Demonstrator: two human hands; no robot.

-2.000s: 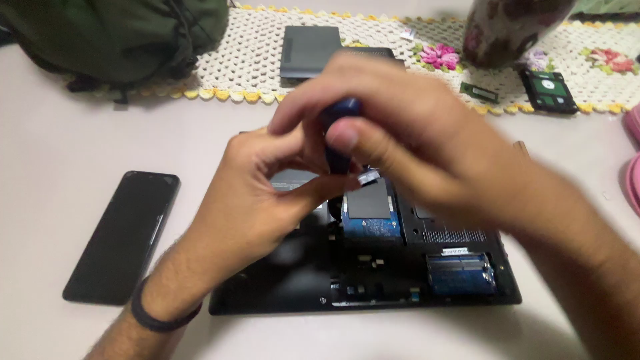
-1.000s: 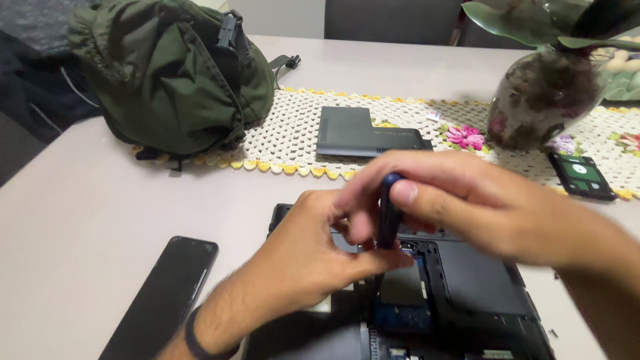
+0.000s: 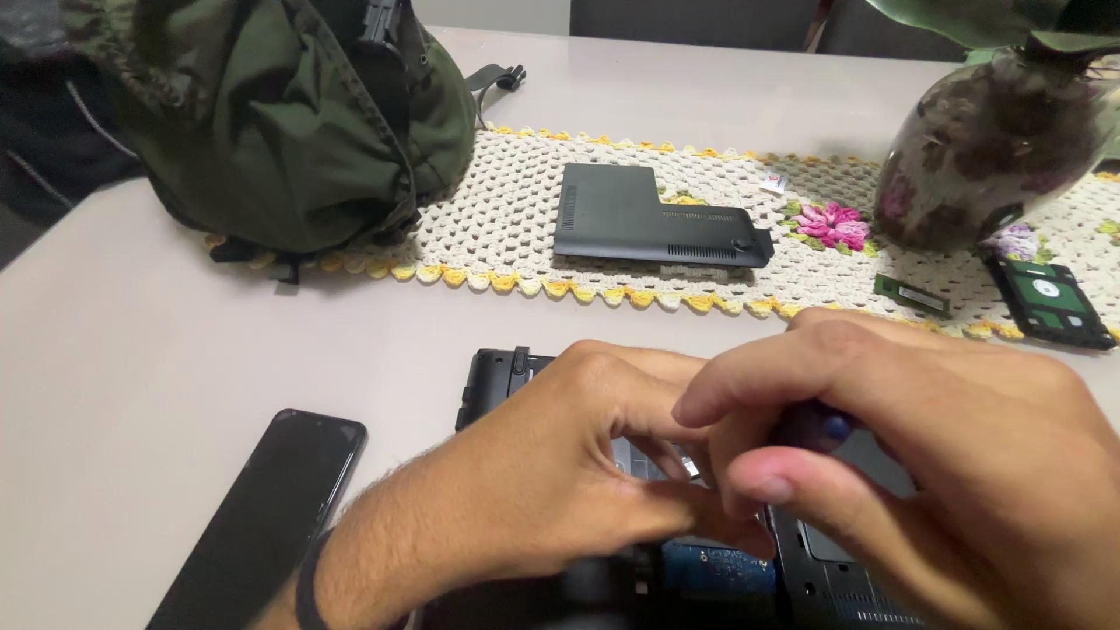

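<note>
An underside-up laptop (image 3: 499,385) with its inside partly exposed lies under both hands. My right hand (image 3: 936,446) is closed around the dark blue handle of a screwdriver (image 3: 814,426), whose tip is hidden. Close beside it, my left hand (image 3: 577,464) reaches over the laptop with thumb and fingers curved around the area below the handle; what its fingertips touch is hidden. A blue circuit board (image 3: 722,569) shows beneath my left thumb.
A phone (image 3: 262,516) lies left of the laptop. On the crocheted runner (image 3: 516,201) are a black laptop cover panel (image 3: 612,214), a memory module (image 3: 912,295), a hard drive (image 3: 1050,302) and a vase (image 3: 971,157). A green backpack (image 3: 289,131) stands at the back left.
Both hands stay together over the laptop, and the right hand keeps the screwdriver. The view has shifted, showing more of the backpack and vase than two seconds ago.
</note>
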